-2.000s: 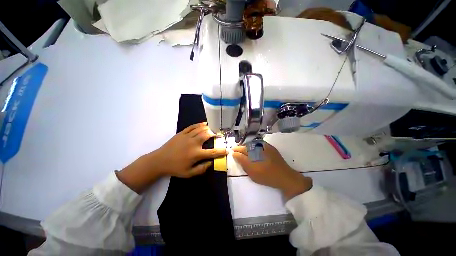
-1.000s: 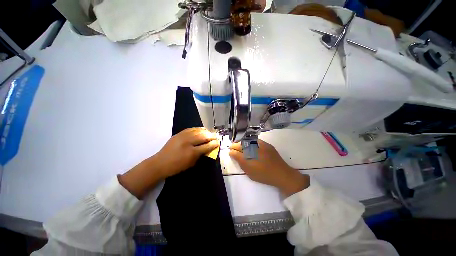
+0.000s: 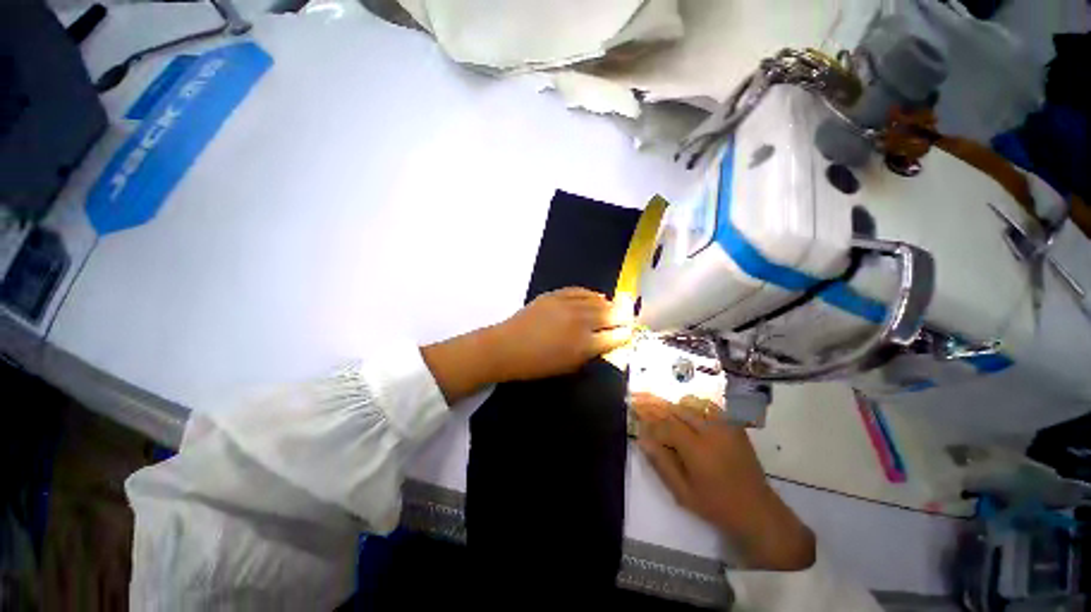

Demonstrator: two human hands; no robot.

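Note:
A long black garment piece [image 3: 547, 460] lies under the left side of the white sewing machine [image 3: 784, 203] and hangs over the table's front edge. A yellow strip [image 3: 641, 248] lies along its right edge, behind the needle area. My left hand [image 3: 560, 335] rests on the black piece, fingertips at the brightly lit needle area, near the strip's front end; whether they pinch anything is hidden by glare. My right hand [image 3: 706, 460] lies with spread fingers on the machine bed, just in front of the lit metal plate [image 3: 680, 368].
Cream sheets [image 3: 538, 30] lie behind the machine. A pink and blue pair of thin tools [image 3: 881, 438] lies on the bed at right. A clear box [image 3: 1017, 550] is at the right end. A measuring tape [image 3: 676, 574] runs along the front edge. A blue JACK label [image 3: 180, 138] is at left.
The view has turned and shifted left. The yellow strip, earlier in front of the needle, now shows behind it. My right hand has moved back from the needle towards the front.

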